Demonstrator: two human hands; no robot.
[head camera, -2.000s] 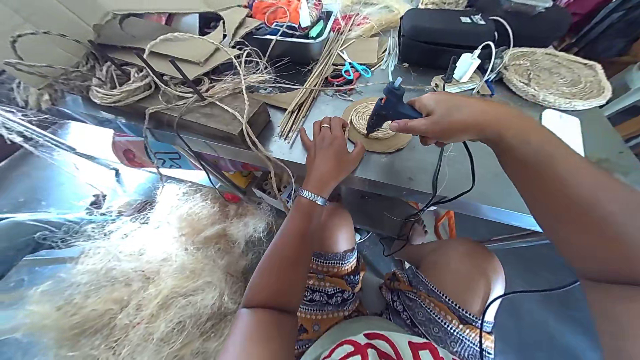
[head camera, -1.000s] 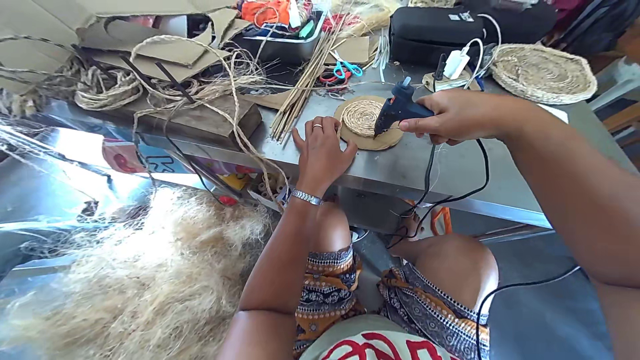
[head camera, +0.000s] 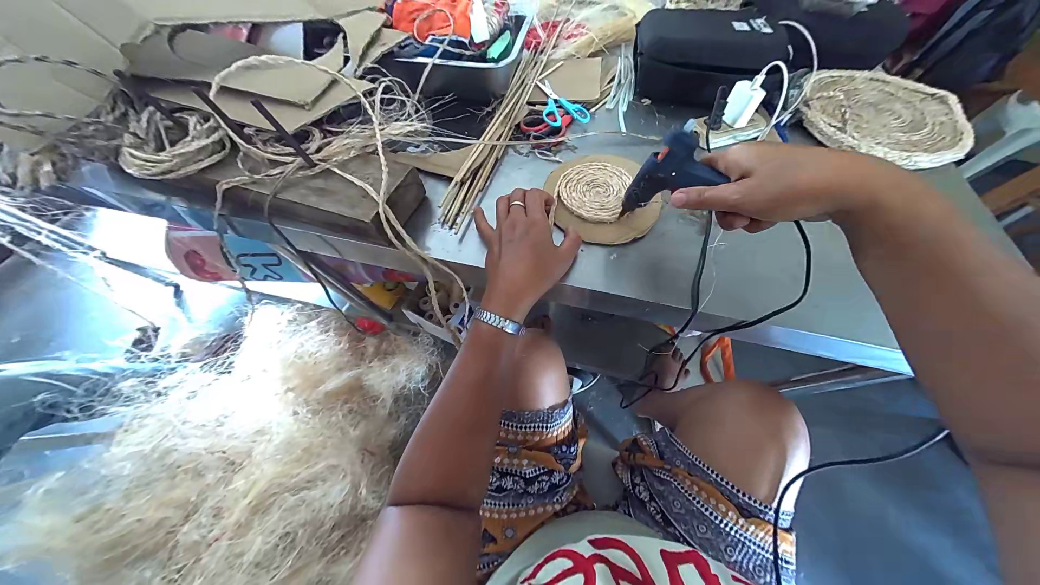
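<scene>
A cardboard disc [head camera: 613, 233] lies on the metal table with a coil of twisted fibre rope [head camera: 594, 191] on it. My right hand [head camera: 751, 187] grips a dark hot glue gun [head camera: 668, 169], its nozzle pointing down at the right edge of the coil. My left hand [head camera: 524, 244] rests at the disc's left side, palm down, fingertips by the coil's rim; whether its fingers pinch the rope there is hard to tell. The glue gun's black cable hangs over the table's front edge.
Thin sticks [head camera: 496, 134], blue-handled scissors [head camera: 561, 107] and a wooden block [head camera: 325, 191] with ropes lie left of and behind the disc. A round woven mat [head camera: 887, 118] and a black case [head camera: 715, 57] are at the back right. Loose pale fibre [head camera: 236, 455] is heaped at lower left.
The glue gun in my right hand has moved from over the coil to its right edge. My left hand remains beside the disc.
</scene>
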